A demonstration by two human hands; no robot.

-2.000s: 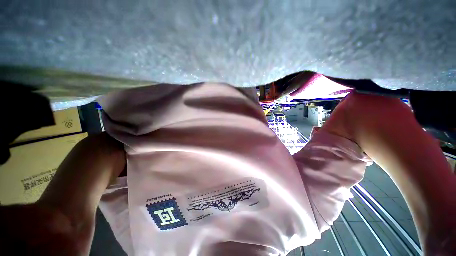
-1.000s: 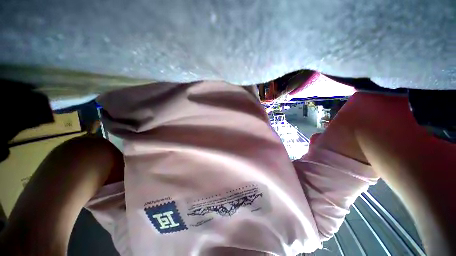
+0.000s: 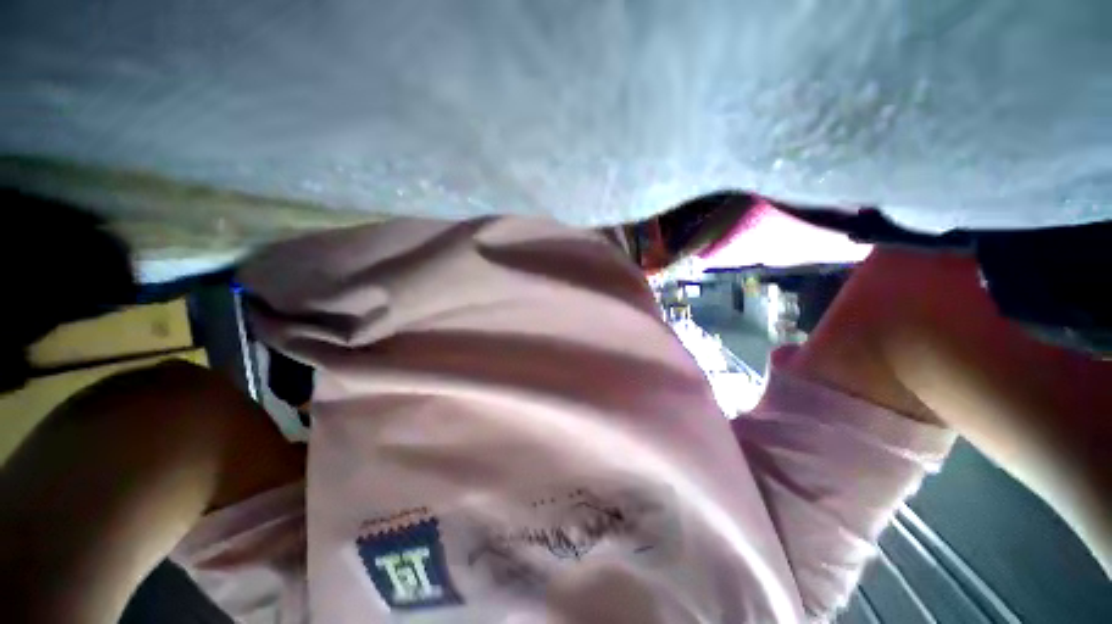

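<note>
Neither of my hands is in view. A pink shirt [image 3: 524, 402] with a dark square badge [image 3: 411, 564] and a blurred print fills the middle. A bare arm [image 3: 134, 475] shows at the left and another bare arm [image 3: 976, 378] at the right; both run out of the picture before any hand shows. No held or worked part can be made out. A blurred grey-blue surface [image 3: 549, 98] covers the whole top, very close to the camera.
Yellow-brown cartons [image 3: 116, 339] stand at the left behind a dark shape [image 3: 61, 274]. A bright pink and white area [image 3: 780, 238] shows at upper right. Another dark shape [image 3: 1055, 283] is at the right edge. Pale parallel lines [image 3: 939, 555] cross the grey floor at lower right.
The left arm has swung up and outward, and the right arm has shifted outward. The shirt print sits a little lower and is more blurred. The cartons show less.
</note>
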